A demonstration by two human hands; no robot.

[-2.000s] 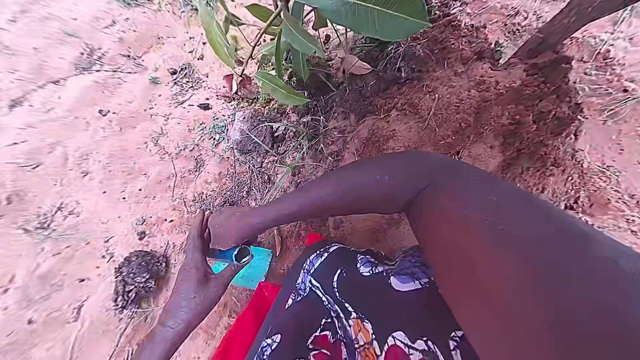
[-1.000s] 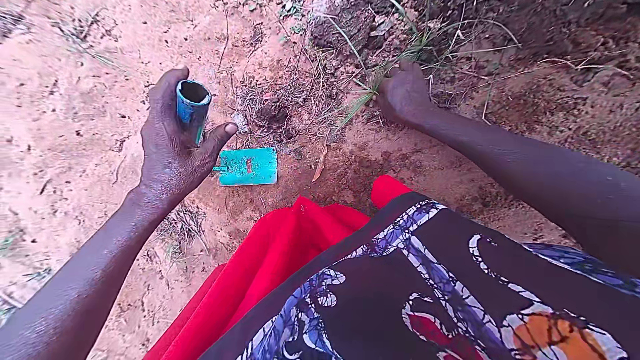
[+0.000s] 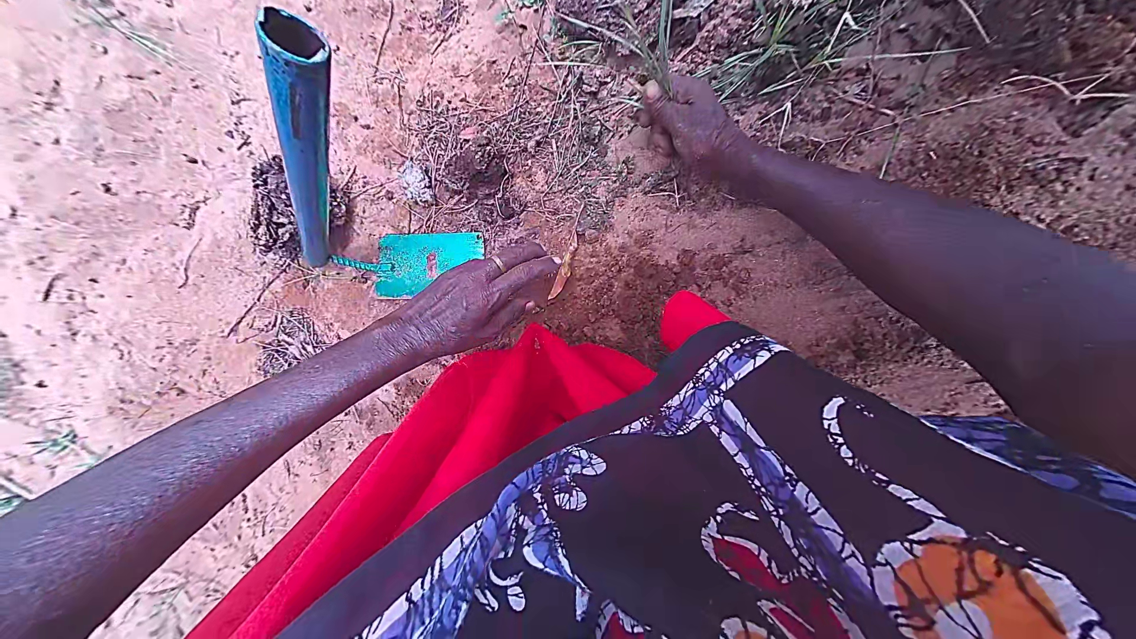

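My right hand [image 3: 692, 129] is closed around a tuft of green grass [image 3: 664, 53] at the upper middle. Fingers apart and holding nothing, my left hand [image 3: 484, 297] reaches over bare soil, just right of a turquoise metal hoe blade [image 3: 426, 262]. A ribbed metal rod joins that blade to the foot of a blue hollow metal tube [image 3: 306, 151], the tool's handle, which stands upright with its open end up. Beside my left fingertips lies a dry brown leaf [image 3: 564, 266].
Dry twigs and roots [image 3: 532, 151] lie on the reddish sandy ground. A dark clump [image 3: 275, 209] is behind the tube. More grass [image 3: 772, 53] grows at the upper right. Red cloth [image 3: 497, 417] and patterned dark cloth [image 3: 639, 524] cover my lap.
My left hand has let go of the blue tube and moved right, past the turquoise blade. My right hand, near the tube two seconds ago, has been at the grass since one second ago.
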